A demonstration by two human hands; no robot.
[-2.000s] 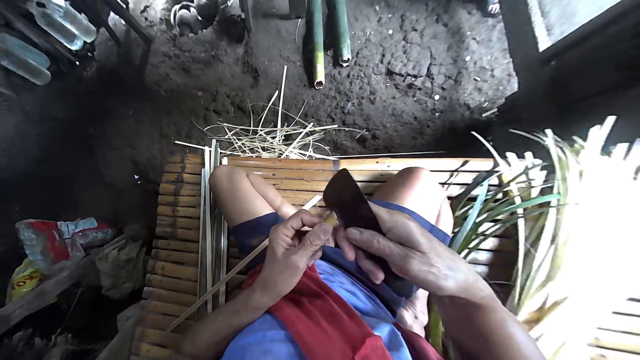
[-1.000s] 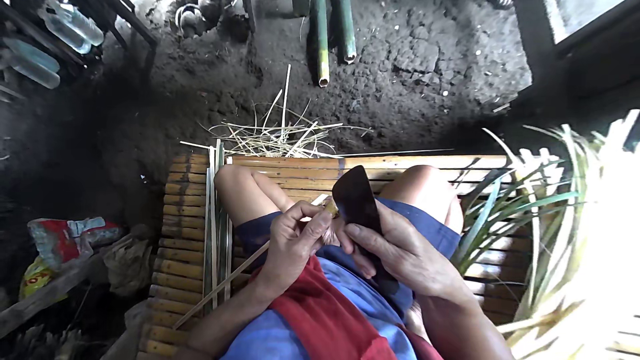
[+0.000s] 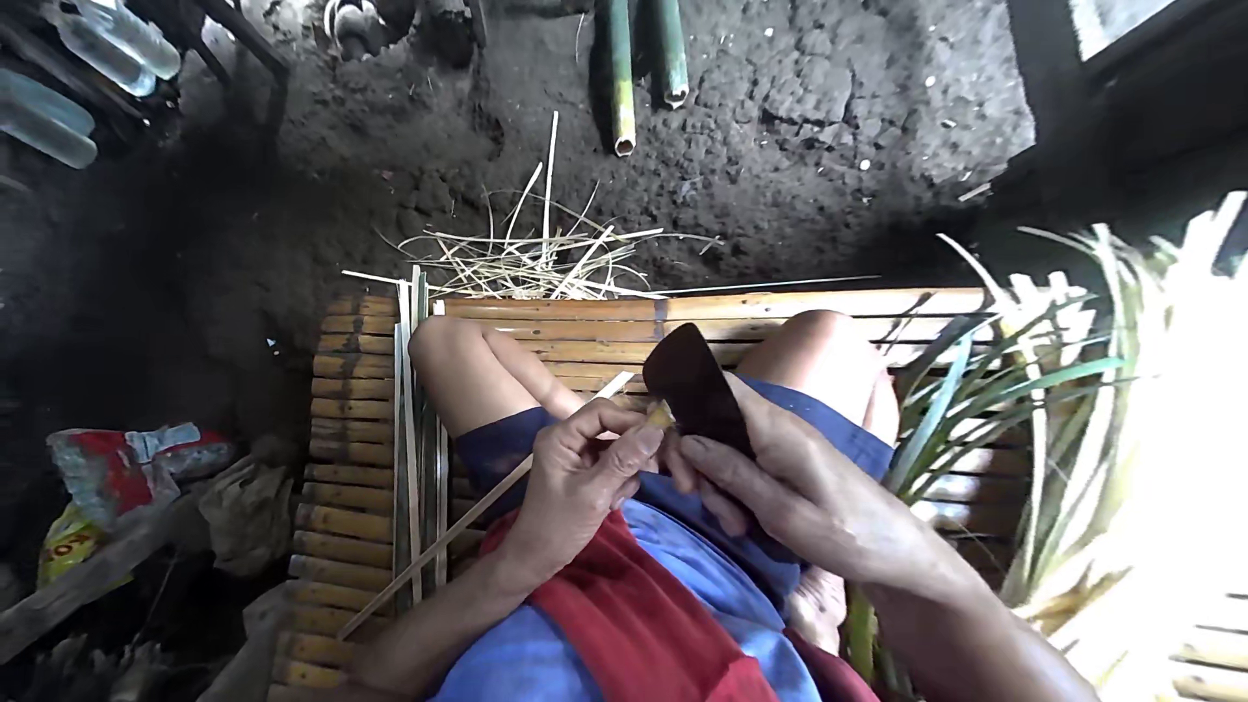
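My left hand (image 3: 590,478) pinches a small yellowish piece (image 3: 662,417) between thumb and fingers; whether it is part of a strip cannot be told. A long thin split strip (image 3: 439,548) runs under that hand, from the lower left to a pale end above the knuckles. My right hand (image 3: 770,468) is closed around a dark, broad, round-tipped blade (image 3: 694,385), whose edge lies beside the yellowish piece. The handle is hidden by my fingers. Several pale strips (image 3: 414,439) lie lengthwise on the bamboo slat bench (image 3: 353,497), left of my bent knee.
Thin shavings (image 3: 546,258) are heaped on the earth floor past the bench edge. Two green bamboo poles (image 3: 621,83) lie beyond. Long green and pale leaves (image 3: 1043,409) spread at the right. Plastic bags (image 3: 127,473) and a wooden board (image 3: 97,575) are at the left, clear bottles (image 3: 112,44) upper left.
The long strip's pale end now shows farther above my left hand than one second ago. Both hands stay close together, with the blade still in my right hand.
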